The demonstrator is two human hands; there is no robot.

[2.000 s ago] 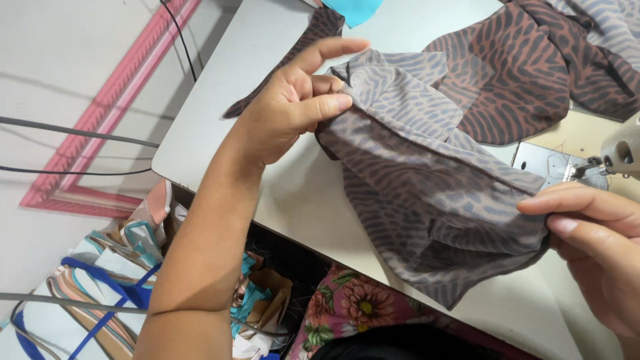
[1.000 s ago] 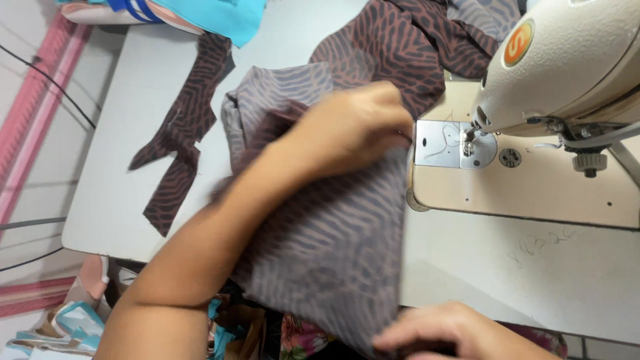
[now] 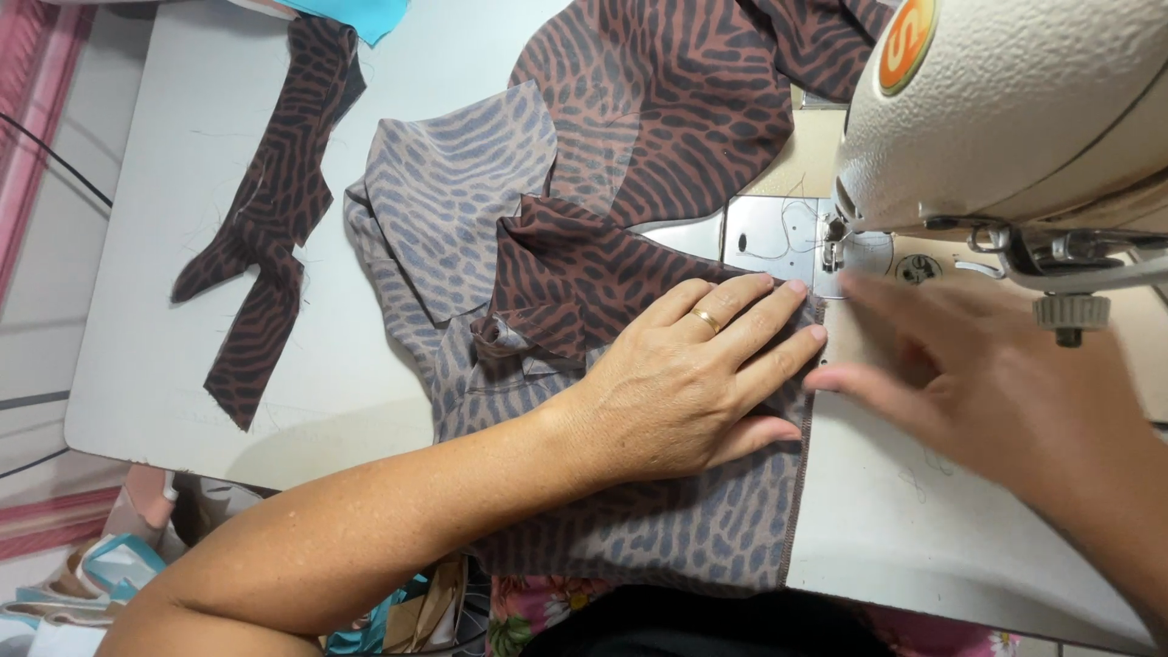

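My left hand (image 3: pixel 698 379), with a ring on one finger, lies flat with fingers spread on the patterned fabric (image 3: pixel 639 520), whose stitched edge runs along my fingertips. A darker, reddish-brown part of the fabric (image 3: pixel 620 265) is folded over beside my fingers. My right hand (image 3: pixel 967 383), blurred, hovers or rests just right of that edge, thumb and fingers apart, holding nothing visible. The presser foot (image 3: pixel 831 246) of the sewing machine (image 3: pixel 1013 119) stands just beyond both hands, over the metal needle plate (image 3: pixel 776 237). Loose threads lie on the plate.
More brown patterned fabric (image 3: pixel 675 100) lies behind the needle plate. A narrow patterned scrap (image 3: pixel 265 210) is on the left of the white table (image 3: pixel 137 365). Turquoise cloth (image 3: pixel 360 16) sits at the far edge. Cloth scraps (image 3: pixel 119 566) are heaped below the table at left.
The fabric, held up between both hands two seconds ago, now lies on the table. My left hand has gone from gripping it to lying flat; my right hand has left its lower corner. The view has shifted right.
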